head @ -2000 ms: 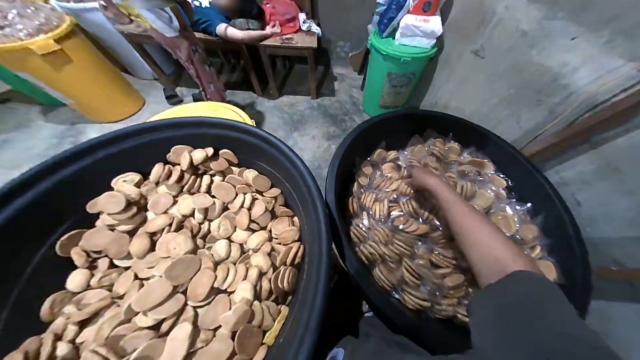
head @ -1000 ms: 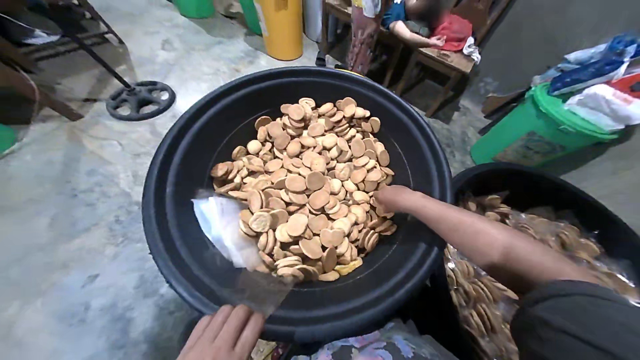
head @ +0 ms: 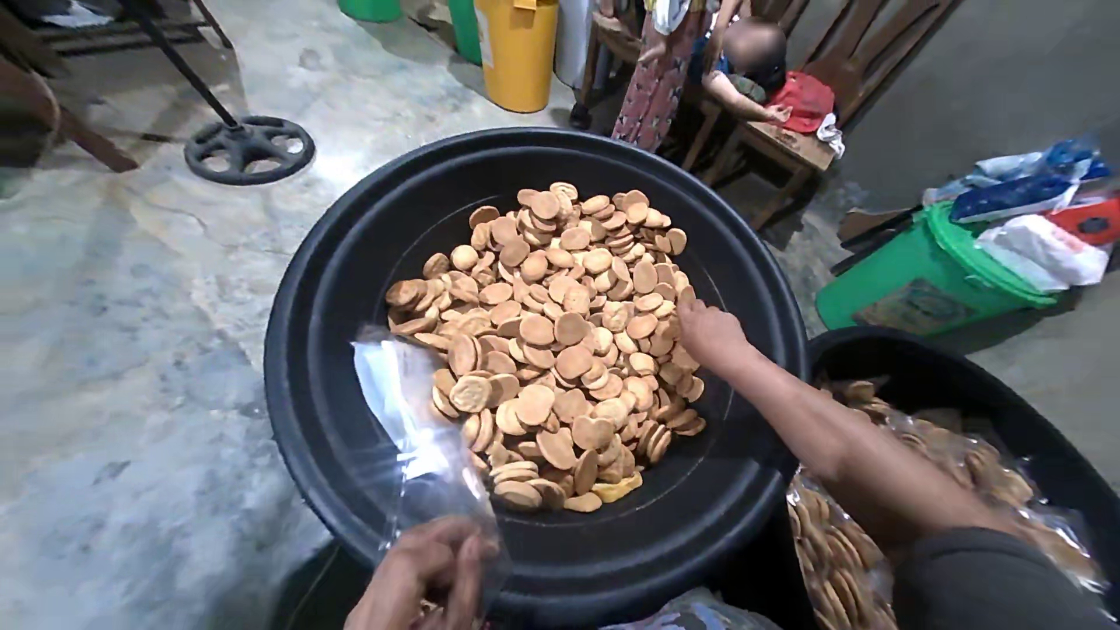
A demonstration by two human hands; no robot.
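Observation:
A round black plastic tub [head: 306,367] holds a heap of round flat biscuits [head: 569,328]. At the heap's right side is my right hand [head: 710,334], its fingertips among the biscuits; whether it grips one cannot be told. My left hand [head: 437,560], over the tub's near left rim, is closed on a clear plastic bag [head: 420,455], which extends up into the tub beside the heap. A small yellow piece [head: 618,487] lies at the heap's near edge. Under my right arm, a second black tub [head: 927,350] contains biscuits packed in clear bags [head: 840,542].
A green bin [head: 936,271] topped with plastic packaging stands at the right. Behind the tub are a yellow bin [head: 518,57], a wooden chair [head: 787,153] with a person [head: 744,87] leaning on it, and another person's patterned trousers [head: 652,79]. A black wheel-shaped base [head: 249,150] rests on the floor.
My right hand has moved from the bagged biscuits in the right tub to the loose heap. My left hand has come into view with the clear bag. The view has swung left.

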